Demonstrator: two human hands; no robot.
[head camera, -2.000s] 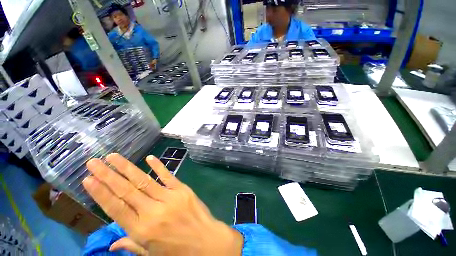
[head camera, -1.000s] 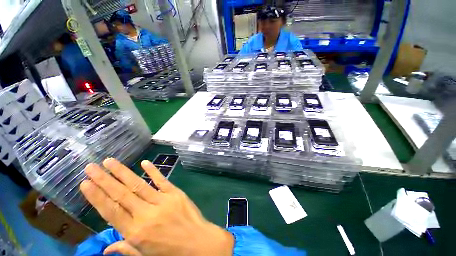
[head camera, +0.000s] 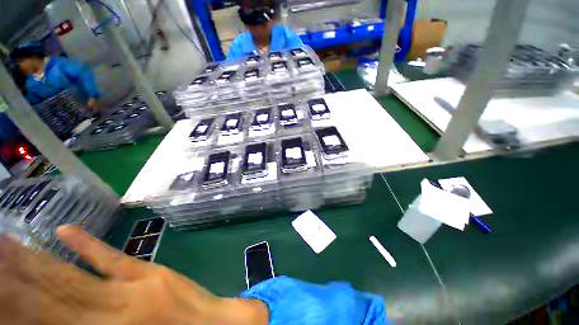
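Note:
My right hand (head camera: 120, 285) reaches across the lower left, back up, with the little finger spread apart. The other fingers are blurred and cut off at the left edge, and the thumb is not visible. I see nothing held. A phone (head camera: 258, 263) with a dark screen lies on the green bench, its lower end hidden by my blue sleeve. A sheet of black films (head camera: 145, 238) lies beyond my hand, partly covered by it. My left hand is not in view.
Stacked clear trays (head camera: 273, 190) hold phones ahead. More trays (head camera: 38, 203) stand left. A white card (head camera: 313, 231), white stick (head camera: 383, 251), white container (head camera: 419, 219) with papers and blue pen (head camera: 480, 223) lie right. A person (head camera: 263, 35) is opposite; another is at left.
The view has swung to the right, so the bench things appear further left. My right hand now reaches the left edge and is blurred. The other blue sleeve below it has left the picture.

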